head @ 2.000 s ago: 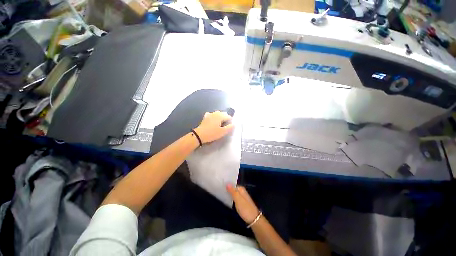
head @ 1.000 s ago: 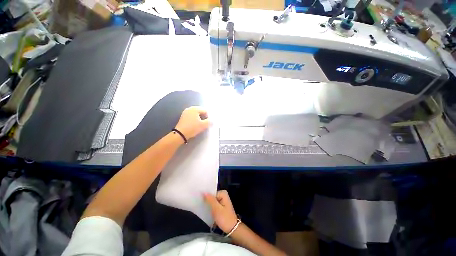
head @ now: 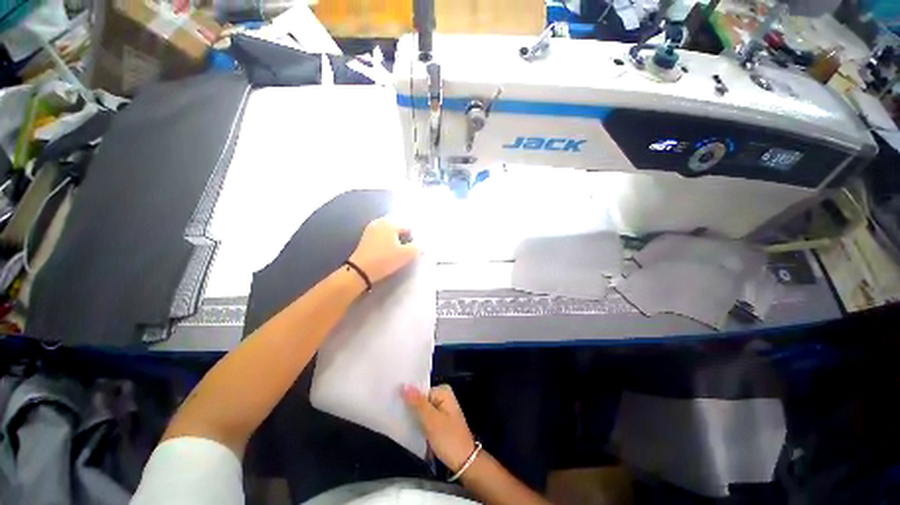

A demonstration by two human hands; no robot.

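Observation:
A dark garment panel [head: 306, 237] lies on the machine table, its curved end near the needle area, and hangs over the front edge. A pale lining piece [head: 375, 340] lies along its right side. My left hand [head: 387, 249] presses on both near the presser foot [head: 431, 178], fingers bent; glare hides the fingertips. My right hand [head: 439, 419] pinches the lower right edge of the pale piece and the dark cloth below the table edge, thumb on top. The white sewing machine [head: 553, 143] stands behind and to the right.
A stack of dark cut panels [head: 128, 197] lies at the left. Small light grey pieces [head: 691, 276] overlap under the machine arm at right. A pale piece [head: 701, 439] hangs below the table edge. Grey cloth [head: 59, 424] is heaped at lower left.
The view has shifted to the right since the first frame, then slightly up. More of the pale piece shows flat between my hands than in the first frame. Both hands keep their hold.

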